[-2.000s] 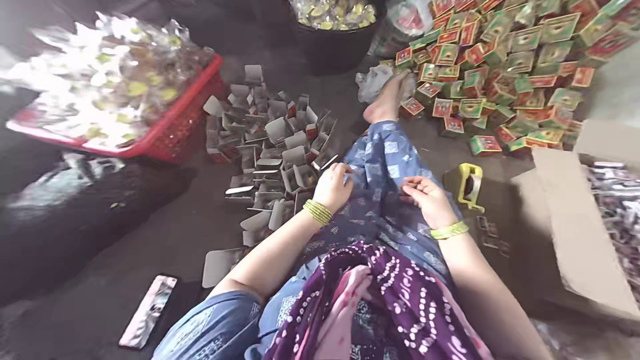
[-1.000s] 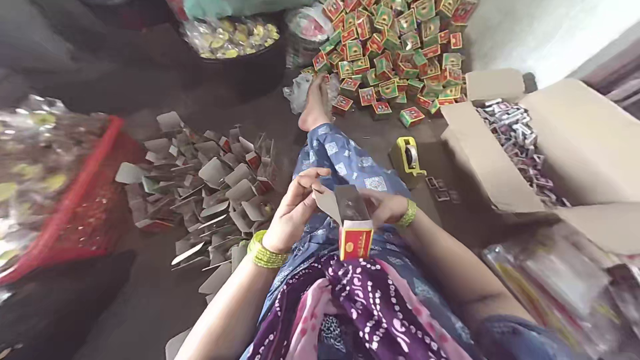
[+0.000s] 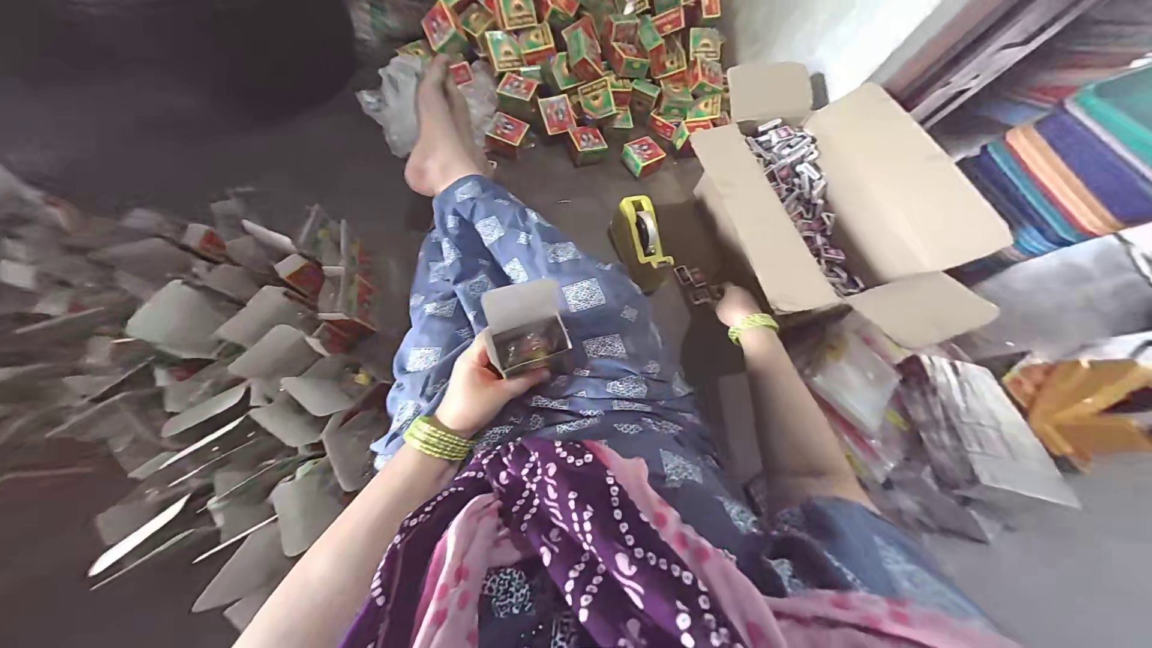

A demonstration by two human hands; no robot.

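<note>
My left hand holds a small open cardboard box over my lap, its flap raised and some small packed item visible inside. On the right, my right hand reaches down to the floor, its fingertips at a few small dark packets. Whether it grips one of them I cannot tell. Just above those packets stands a yellow tape dispenser with a roll of tape.
Many open small boxes lie at left. Closed red and green boxes are heaped beyond my foot. A large carton of small packets stands right, with plastic packs below and stacked coloured items behind.
My right hand has left the small box and moved out to the packets on the floor. The box stays in my left hand, now with its opening facing me. The view has shifted right.
</note>
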